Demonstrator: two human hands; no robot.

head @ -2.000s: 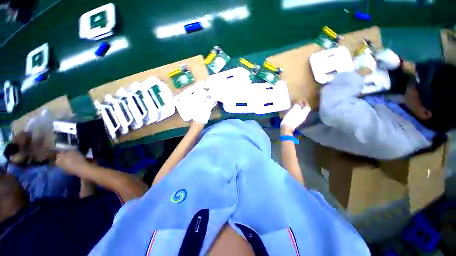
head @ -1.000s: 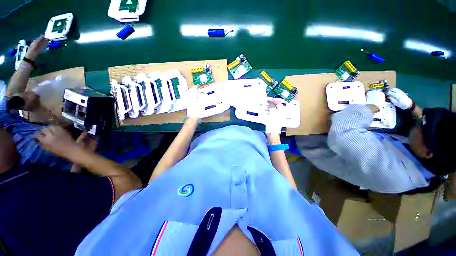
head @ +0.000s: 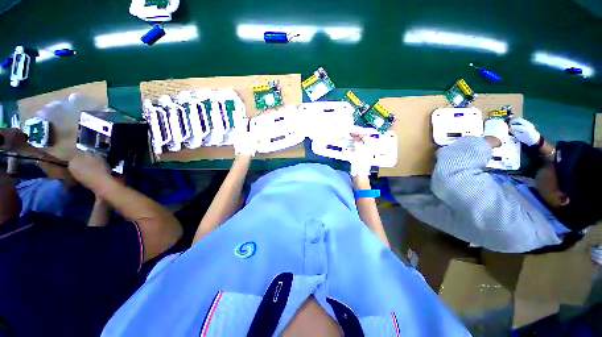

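White housing shells (head: 277, 129) lie overlapping in front of me at the table edge. My left hand (head: 245, 141), in a white glove, is at the left edge of the nearest left shell; its fingers blend with the white plastic. My right hand (head: 360, 158), gloved with a blue wristband, is over the right-hand shells (head: 384, 148); its grip cannot be made out. Green circuit boards with yellow parts lie behind the shells, one on the cardboard (head: 267, 99) and others further right (head: 379, 116). Fitted housings (head: 214, 120) lean in a row to the left.
Cardboard sheets (head: 409, 105) lie along the table edge. A black and white device (head: 109, 137) stands at the left neighbour's place. Blue cylinders (head: 276, 37) lie on the green surface (head: 369, 69). A person works on the left, another on the right. Cardboard cartons (head: 475, 289) stand lower right.
The view has levelled out. My right hand has come from the right side of the shells onto them. My left hand has shifted slightly left since one second ago.
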